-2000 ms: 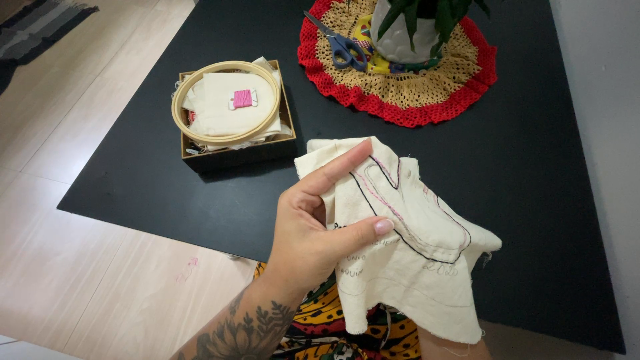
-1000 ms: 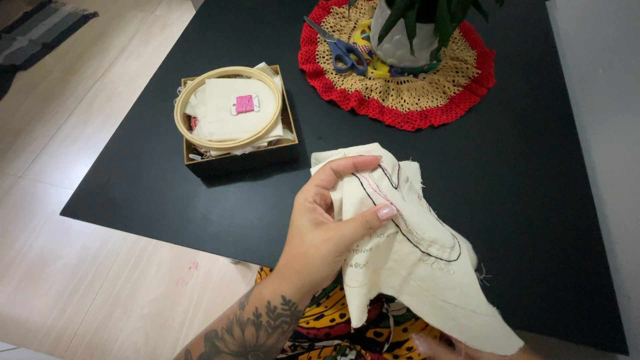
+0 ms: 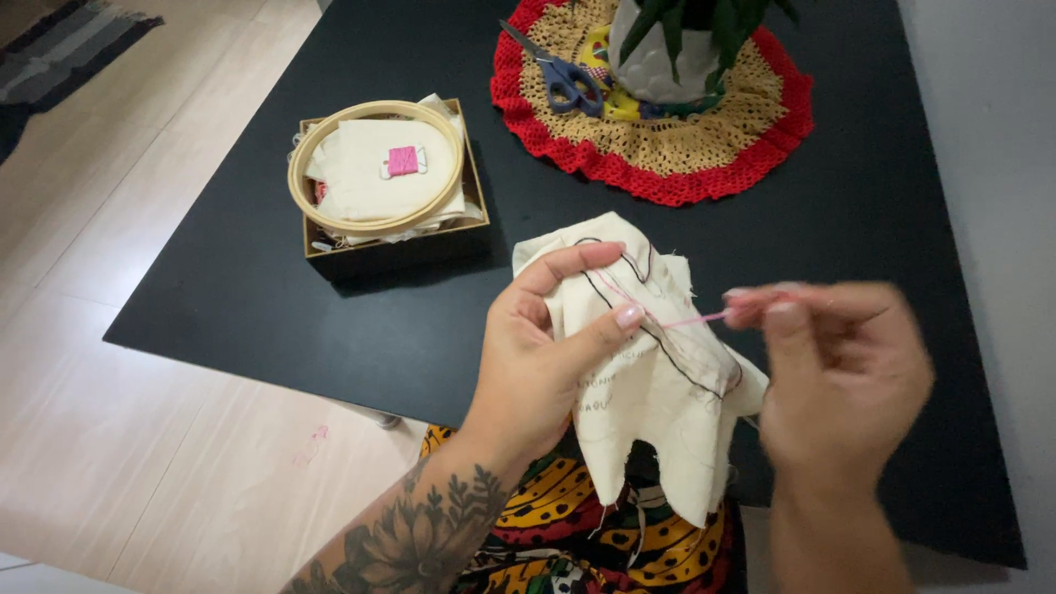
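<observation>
My left hand (image 3: 549,338) pinches a cream cotton cloth (image 3: 610,429) between thumb and fingers, over my lap and the table's near edge. Black stitched outlines and a pink stitched line run across the cloth, which also bears handwriting and loose threads at its lower edge. To the right, my right hand (image 3: 833,355), slightly blurred, has its fingertips closed on a pink thread (image 3: 697,319). The thread runs taut from the cloth beside my left thumb to those fingertips. Whether a needle is between the fingers I cannot tell.
On the black table (image 3: 396,330) stands an open box (image 3: 396,262) of fabric pieces, with a wooden embroidery hoop (image 3: 297,177) and a wound pink thread bobbin (image 3: 404,161) on top. Scissors (image 3: 565,78) and a white plant pot (image 3: 660,62) rest on a crocheted doily (image 3: 685,177) at the back.
My right hand has come up from below the cloth to its right side, and the pink thread now stretches between them. My left hand keeps its hold on the cloth.
</observation>
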